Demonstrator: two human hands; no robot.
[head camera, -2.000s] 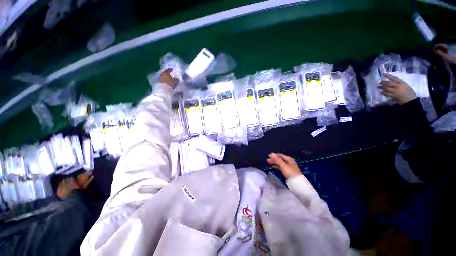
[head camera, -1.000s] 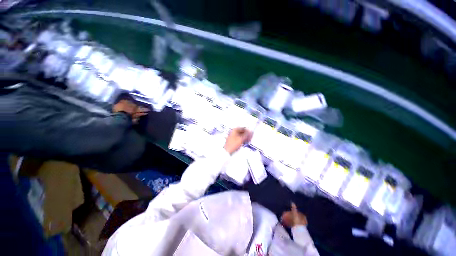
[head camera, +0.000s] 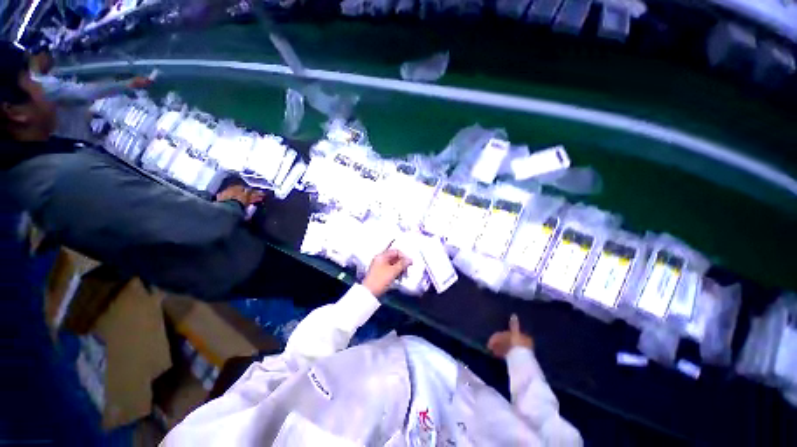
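Observation:
My left hand (head camera: 386, 269) is bare, at the near edge of the white phone cases; its fingers are bent over the cases, and whether it grips one cannot be told. A white case (head camera: 438, 263) lies tilted just right of it. My right hand (head camera: 510, 337) is over the black bench edge, thumb raised, with nothing visible in it. Bagged cases (head camera: 568, 257) with yellow bands lie in a long overlapping row behind both hands. Two more white cases, one upright (head camera: 489, 161) and one slanted (head camera: 540, 163), lie on clear bags at the green belt's edge.
A person in a dark sleeve (head camera: 149, 236) works at the left beside more bagged cases (head camera: 218, 150). Open brown cartons (head camera: 135, 349) stand below the bench. Two small white slips (head camera: 631, 359) lie on the black surface at right. A pale rail (head camera: 524, 105) curves along the green belt.
The view has swung to the left. My left hand has come back from the bags at the belt to the near edge of the cases. A second white case now shows at the belt.

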